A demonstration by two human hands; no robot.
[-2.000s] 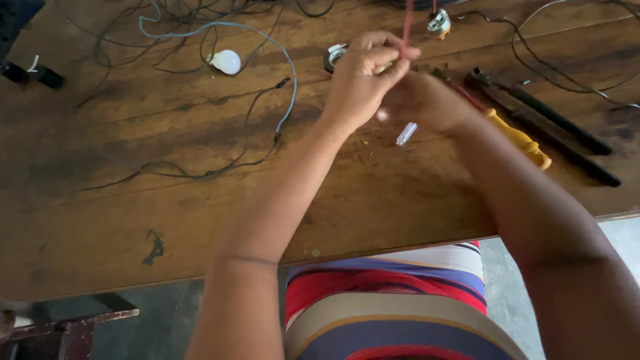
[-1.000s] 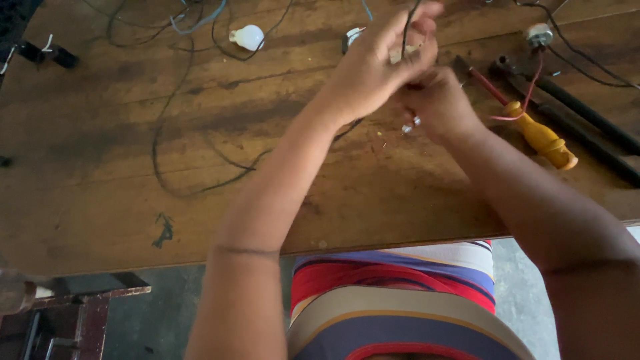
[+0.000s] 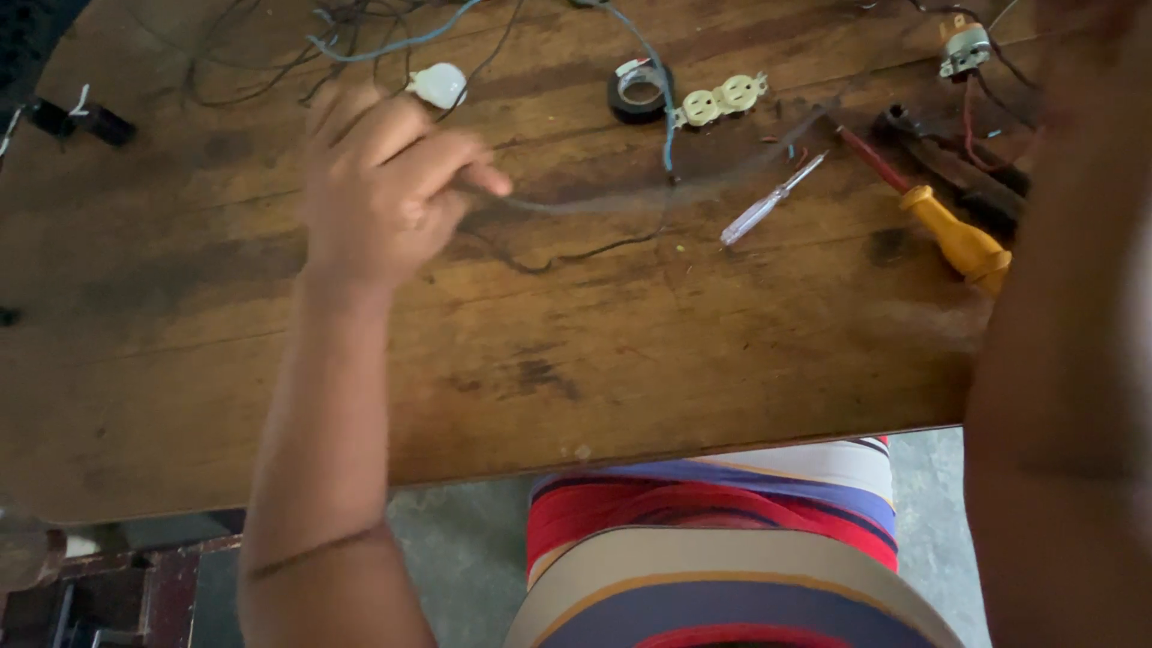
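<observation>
My left hand (image 3: 387, 184) is shut on a thin dark wire (image 3: 576, 205), which runs blurred to the right above the wooden table. Only my right forearm (image 3: 1062, 360) shows plainly at the right; the hand is cut off or lost at the top edge. Between them lie a roll of black tape (image 3: 640, 90), a cream duplex socket (image 3: 720, 100) and a clear-handled tester screwdriver (image 3: 772, 200). A yellow-handled screwdriver (image 3: 956, 236) with a red shaft lies by my right forearm. A white bulb (image 3: 439, 85) rests just beyond my left hand.
Tangled dark and blue wires (image 3: 396, 47) lie at the upper left, with two black cylindrical parts (image 3: 85, 121) further left. A metal-bodied electrical part (image 3: 965, 49) with wires sits at the upper right, near dark long-handled tools (image 3: 958, 166). The table's front edge (image 3: 675, 457) runs before my lap.
My hands were close together at the top middle; now they are far apart, the left moved left and the right moved right. The cream socket and tape roll now show plainly.
</observation>
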